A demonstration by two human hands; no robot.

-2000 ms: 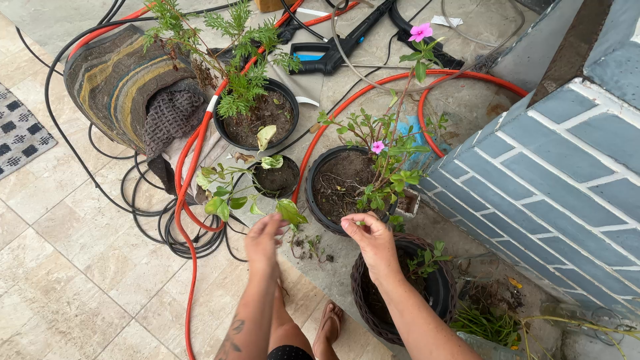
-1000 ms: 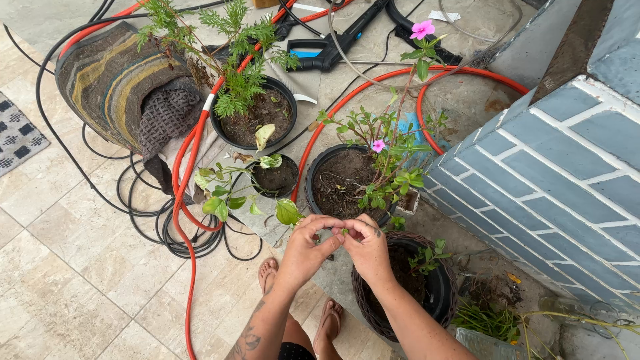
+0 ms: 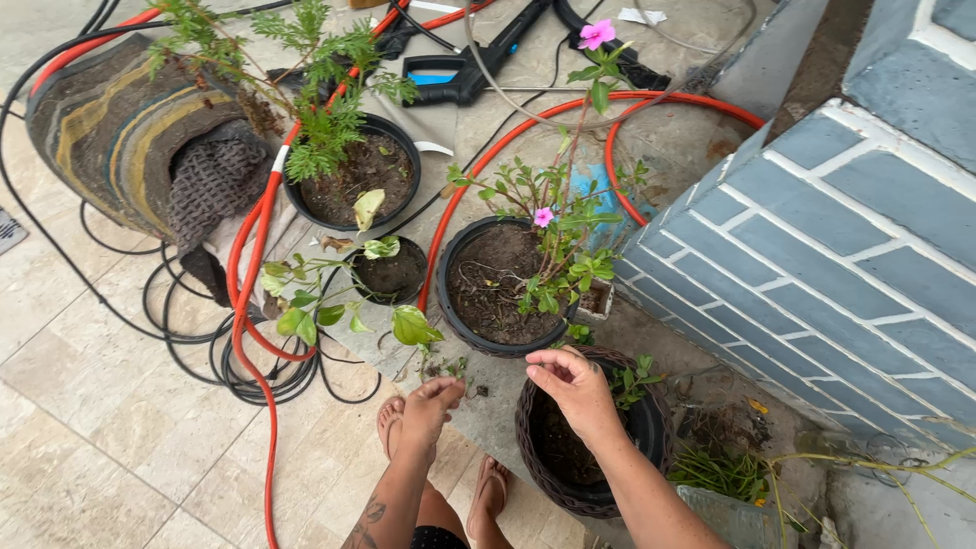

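My left hand (image 3: 433, 408) is raised over the edge of the grey slab with its fingertips close together; whether a small bit is pinched there I cannot tell. Near small weeds (image 3: 450, 370) it hovers. My right hand (image 3: 568, 381) is above the left rim of a brown woven planter (image 3: 534, 465), thumb near the curled index finger; anything between them is too small to see. Behind it stands a round pot (image 3: 457, 320) of soil with a pink-flowered periwinkle (image 3: 543, 216). To its left are a small black pot (image 3: 390, 271) and a trailing variegated vine (image 3: 305, 305).
An orange hose (image 3: 271, 442) and coiled black hose (image 3: 259, 381) lie at left, beside a striped mat (image 3: 114, 130). A ferny plant stands in a black pot (image 3: 415, 179) near a pressure-washer gun (image 3: 465, 76). A blue-grey brick-patterned wall (image 3: 808, 221) rises at right; sandalled feet (image 3: 488, 496) are below.
My hands were apart two seconds ago, met at the fingertips over the near edge of the periwinkle pot one second ago, and are apart again now.
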